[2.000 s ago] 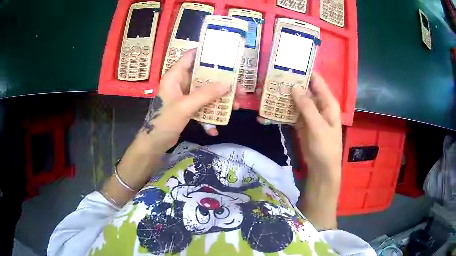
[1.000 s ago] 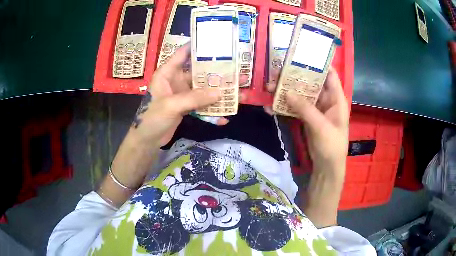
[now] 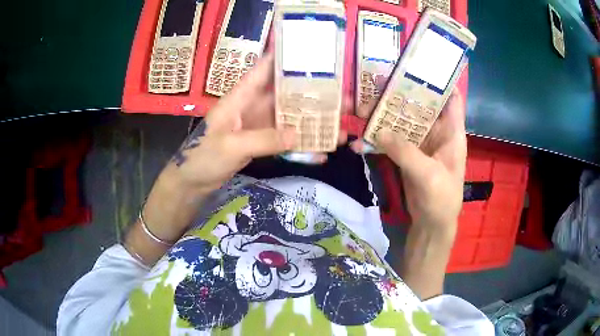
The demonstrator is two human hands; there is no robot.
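My left hand [image 3: 247, 131] holds a gold keypad phone [image 3: 309, 79] upright, its display lit white with dark blue bars, my thumb over its lower keys. The phone is slightly blurred. My right hand [image 3: 427, 157] holds a second gold phone [image 3: 421, 82], tilted with its top to the right, its display also lit white; my thumb lies at its lower keys. Both are over the red phone tray [image 3: 151, 104]. In the tray, a phone with a lit display [image 3: 378, 62] lies between the two held ones. Two phones with dark displays [image 3: 172, 65] [image 3: 238, 49] lie at the left.
More phones show in part at the tray's top edge. Another phone [image 3: 556, 31] lies on the green bench [image 3: 526, 85] at the right. A black device [image 3: 477, 191] lies on a red surface [image 3: 493, 226] below the bench. Red stool parts [image 3: 75, 190] show at lower left.
My left hand's phone has moved right and looks larger, now covering the tray phone behind it. My right hand's phone has moved right and tilted, uncovering a lit phone in the tray.
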